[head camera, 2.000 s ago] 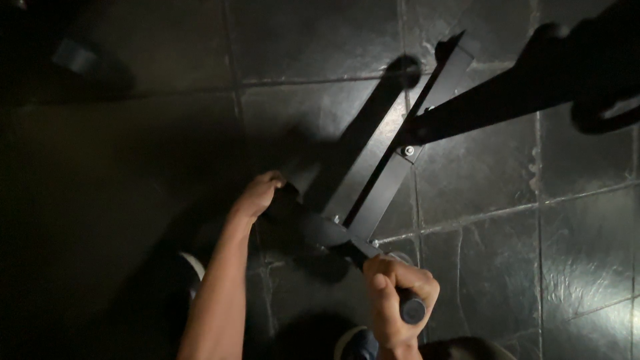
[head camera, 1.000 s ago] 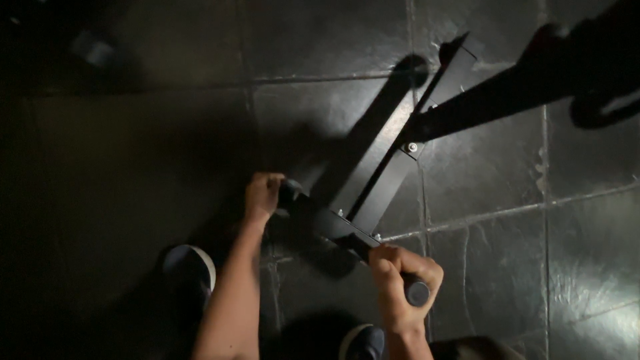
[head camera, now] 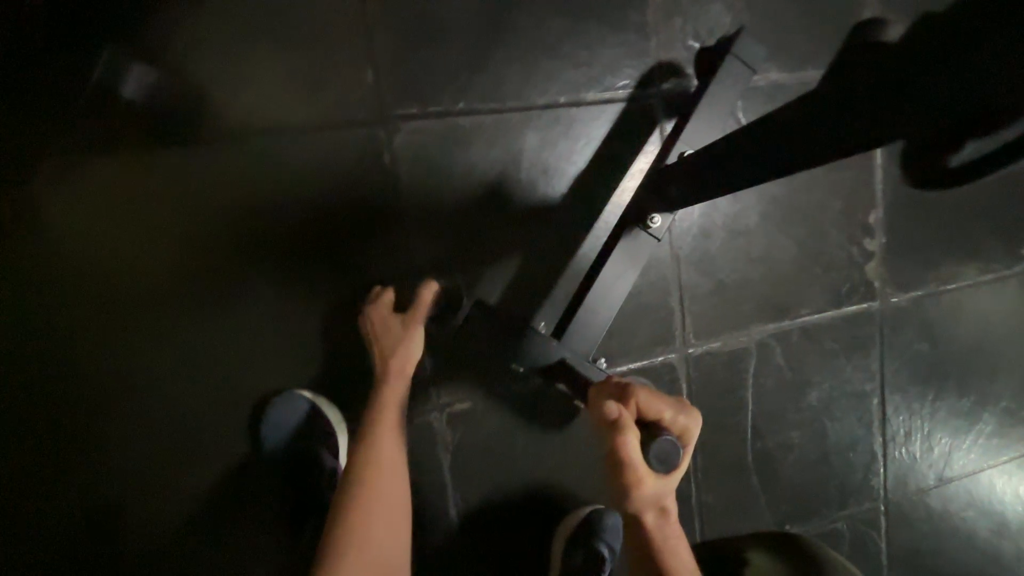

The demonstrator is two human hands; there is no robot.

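Observation:
A dark metal frame (head camera: 620,292) with a long flat bar and bolts slants across the middle of the view. My right hand (head camera: 648,432) is closed around the round-ended handle (head camera: 662,454) at the right end of its crossbar. Beside the crossbar's other end, my left hand (head camera: 400,324) has its thumb and fingers apart, with nothing seen in it. That end of the crossbar lies in deep shadow. A thick black arm (head camera: 760,152) joins the long bar near a bolt and runs to the upper right.
Dark floor tiles (head camera: 768,264) with pale joints lie below the frame. My left shoe (head camera: 304,432) and right shoe (head camera: 588,540) are near the bottom edge. A black loop-shaped part (head camera: 960,164) hangs at the right. Something pale and blurred (head camera: 138,82) shows at the upper left.
My left hand has let go of the crossbar's left end, which it held in both earlier frames, and its fingers have spread. My right hand keeps its grip.

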